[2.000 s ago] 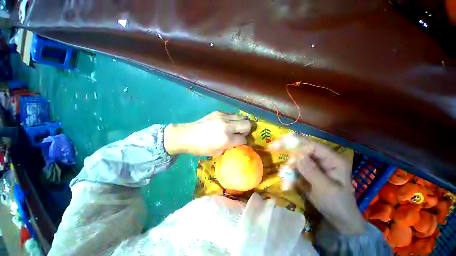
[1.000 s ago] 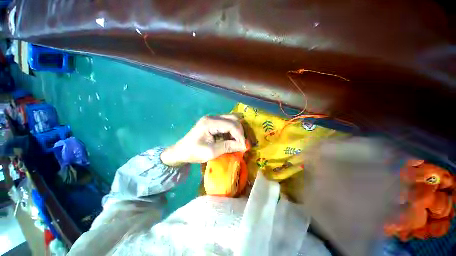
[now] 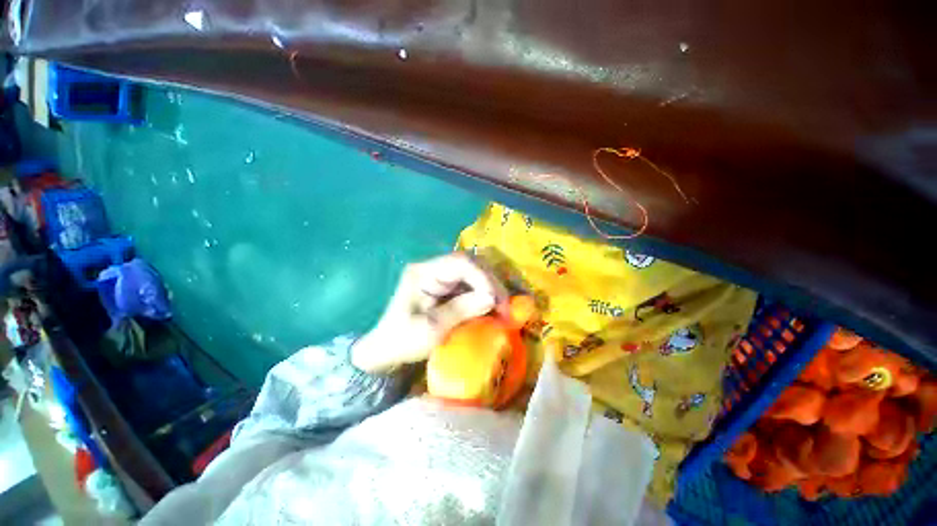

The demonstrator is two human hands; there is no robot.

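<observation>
My left hand (image 3: pixel 426 313) pinches the top of an orange plush toy (image 3: pixel 471 360) over my lap. A small orange lobe shows at its fingertips. The toy rests against my pale smock, at the edge of the yellow printed lap cloth (image 3: pixel 606 308). No needle can be made out. My right hand is not in view. A loose orange thread (image 3: pixel 645 221) lies curled near the edge of the brown table (image 3: pixel 432 98).
A blue lattice crate (image 3: pixel 773 396) holding many orange toy pieces (image 3: pixel 822 442) stands at the right, below the table edge. Blue stools (image 3: pixel 92 92) and a purple bag (image 3: pixel 134 291) are at the left on the green floor (image 3: pixel 257 216).
My right hand has passed to the right as a blur and left the picture, uncovering the lap cloth. The toy has turned in my left hand. The loose thread's curl has changed.
</observation>
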